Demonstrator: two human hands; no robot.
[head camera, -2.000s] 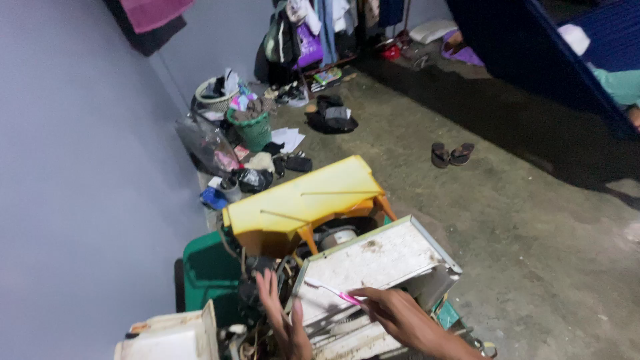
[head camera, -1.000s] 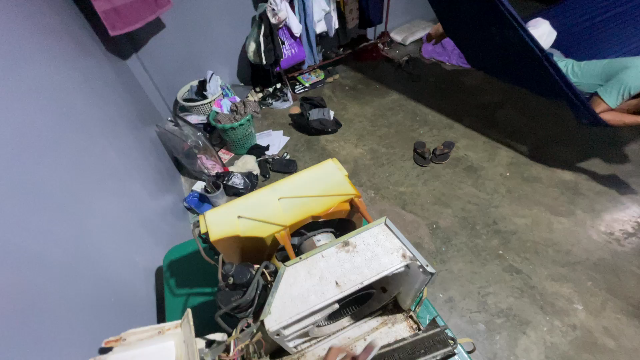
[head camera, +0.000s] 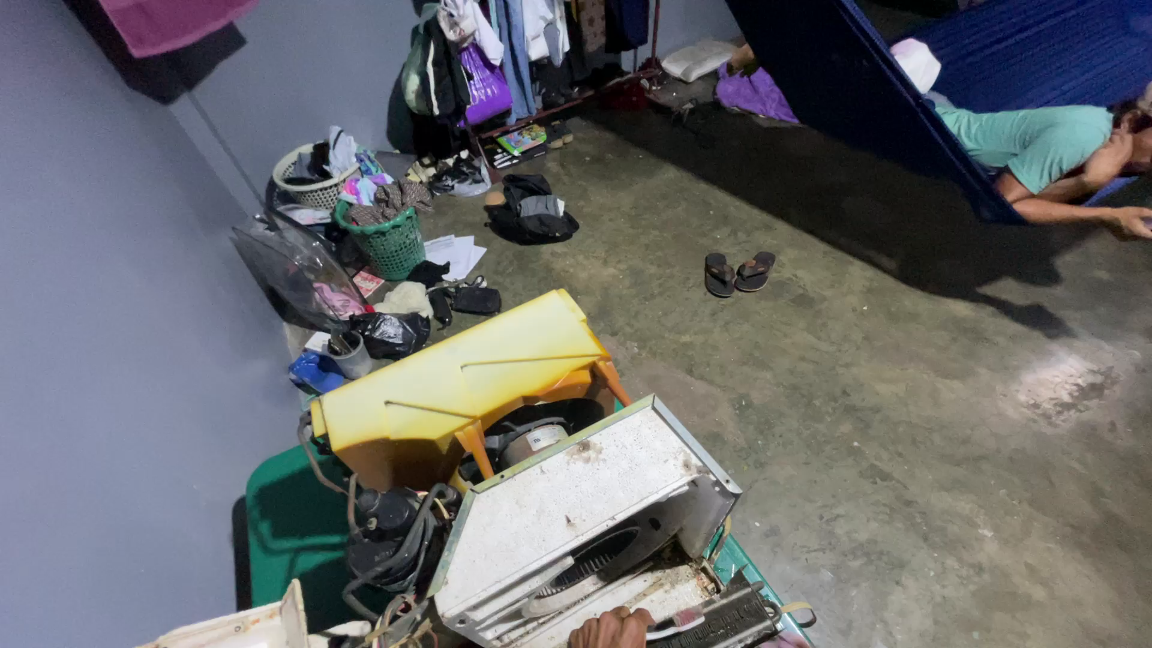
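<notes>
At the bottom edge, the fingers of what appears to be my left hand (head camera: 614, 628) are closed at the handle of a small brush, likely a toothbrush (head camera: 679, 621). The brush points right, beside a dark finned part (head camera: 724, 616). Both lie at the open side of a dirty white metal housing (head camera: 576, 490) with a round black fan grille (head camera: 589, 562) inside. My right hand cannot be made out. Behind the housing stands a yellow plastic cover (head camera: 459, 378); a black compressor-like part (head camera: 387, 517) with tubes sits to the left.
A green plastic surface (head camera: 279, 504) shows beneath the parts, with an off-white casing (head camera: 243, 630) near it. Laundry baskets (head camera: 387, 243), a black bag (head camera: 533, 211) and sandals (head camera: 738, 273) are on the floor. A person (head camera: 1035, 148) lies in a blue hammock (head camera: 900, 117).
Two seconds ago both hands were over the housing, the right holding the pink-handled brush and the left open. Now only one hand shows, lower down. The view has shifted.
</notes>
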